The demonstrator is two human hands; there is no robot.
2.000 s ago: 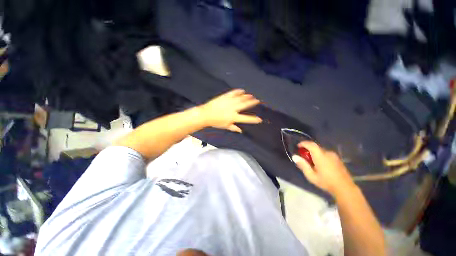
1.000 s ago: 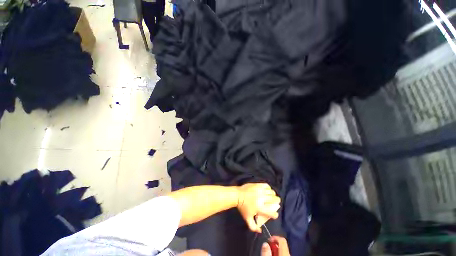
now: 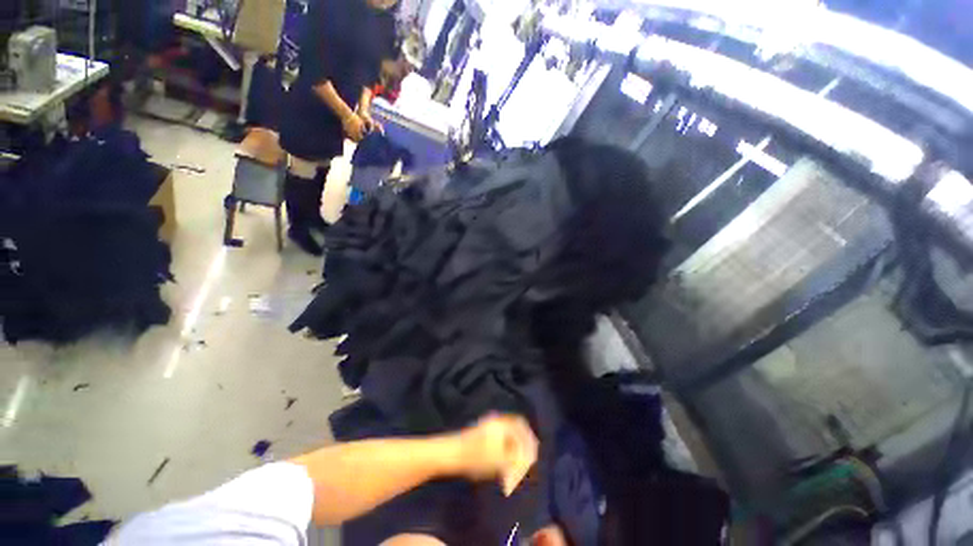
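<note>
My left hand (image 3: 504,450) is over the dark cloth (image 3: 448,512) at the bottom centre. It is blurred, its fingers look curled, and I cannot tell whether they hold anything. My right hand (image 3: 548,536) is almost wholly cut off by the bottom edge, just below and right of the left one. A thin shiny blade of the thread snips (image 3: 513,532) shows beside it; the handle is out of view. A large heap of dark garments (image 3: 448,256) lies beyond my hands.
A navy bundle (image 3: 576,480) lies right of my hands. Dark piles (image 3: 80,240) stand on the scrap-strewn floor (image 3: 229,363) at left. A person (image 3: 331,96) stands beyond the heap near a stool (image 3: 258,179). Barred windows (image 3: 779,235) are at right.
The view has tipped up, bringing in the person and windows. My left hand still sits over the cloth, now blurred. My right hand is lower, and the red snips handle has left the picture.
</note>
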